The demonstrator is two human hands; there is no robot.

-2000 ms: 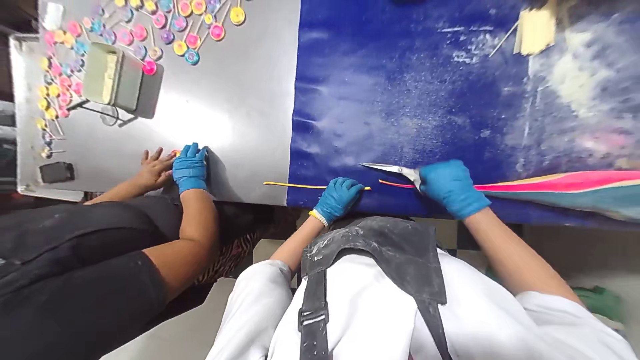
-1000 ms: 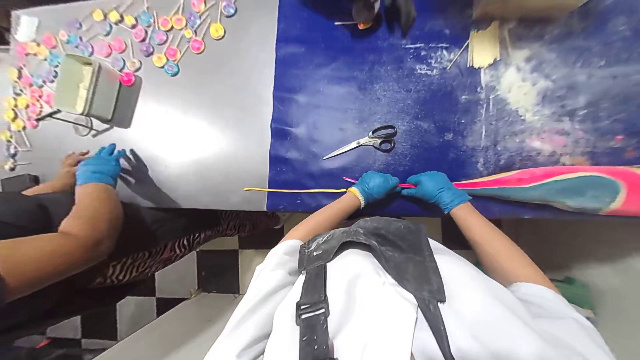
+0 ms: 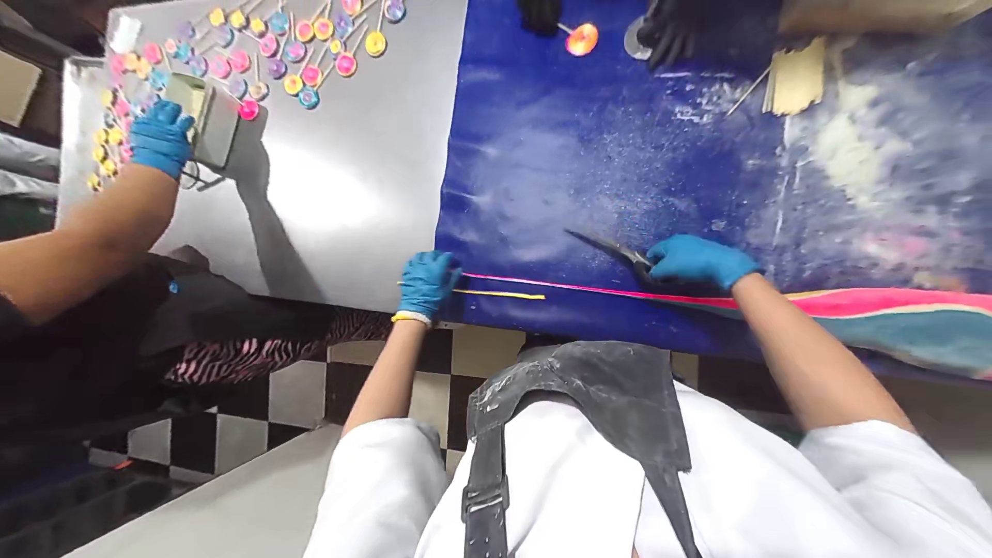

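My left hand (image 3: 428, 284), in a blue glove, is closed on the end of a thin pink candy strand (image 3: 558, 285) at the blue mat's left edge. The strand widens to the right into a thick pink, cream and teal candy mass (image 3: 899, 314). A separate yellow strand (image 3: 504, 294) lies just below it, its left part passing under my left hand. My right hand (image 3: 697, 260), gloved in blue, holds scissors (image 3: 612, 248) by the handles, just above the pink strand, with the blades pointing up and left.
A co-worker's gloved hand (image 3: 161, 139) is on a grey box (image 3: 215, 128) on the metal table at left. Many round lollipops (image 3: 310, 74) lie around there. Across the blue mat, black-gloved hands (image 3: 673, 31) are near an orange lollipop (image 3: 581, 39). Sticks (image 3: 798, 77) lie in a pile at upper right.
My right hand has picked up the scissors, which lay on the mat a second ago. My left hand has moved left, and the pink strand is drawn out long. The co-worker's hand has reached the box.
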